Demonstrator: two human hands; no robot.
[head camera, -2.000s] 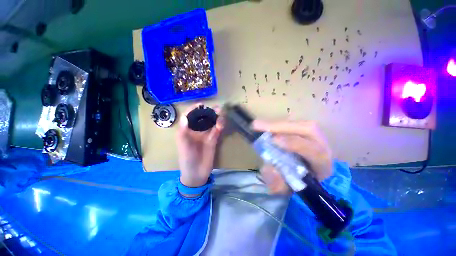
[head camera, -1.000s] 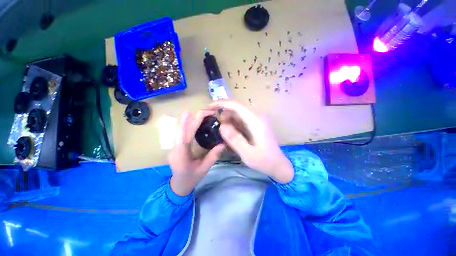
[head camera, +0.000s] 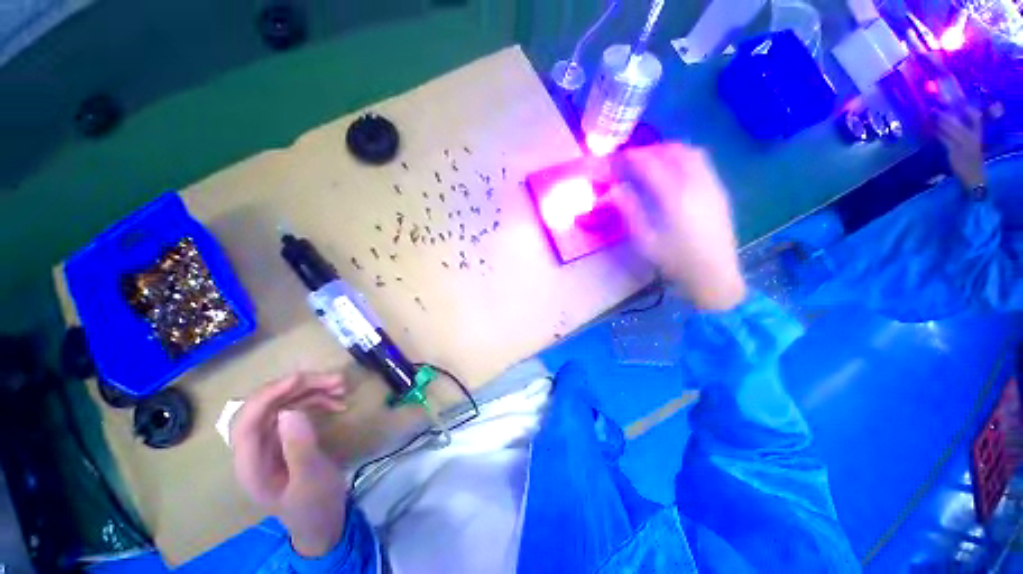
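Observation:
My right hand (head camera: 682, 219) is blurred over the right edge of the pink-lit station (head camera: 570, 215). A dark round part shows beside its fingers on the station; whether the hand grips anything is hidden by glare and blur. My left hand (head camera: 286, 454) is at the cardboard's near left, fingers curled and apart, with nothing visible in it. The electric screwdriver (head camera: 350, 322) lies on the cardboard, bit end up-left, its green cord end near my lap. Small screws (head camera: 454, 219) stand scattered right of it. The blue bin (head camera: 99, 294) holds shiny metal pieces (head camera: 185, 301).
Black round housings lie at the cardboard's back (head camera: 372, 138) and below the bin (head camera: 164, 417). A white piece (head camera: 229, 419) lies beside my left hand. A lamp cylinder (head camera: 619, 95) stands behind the station. Another blue bin (head camera: 774, 84) and another person's hand (head camera: 959, 135) are at the right.
The view has turned right. My hands have parted; the housing between them is no longer there. My right hand has moved to the lit station. The screwdriver still lies on the cardboard.

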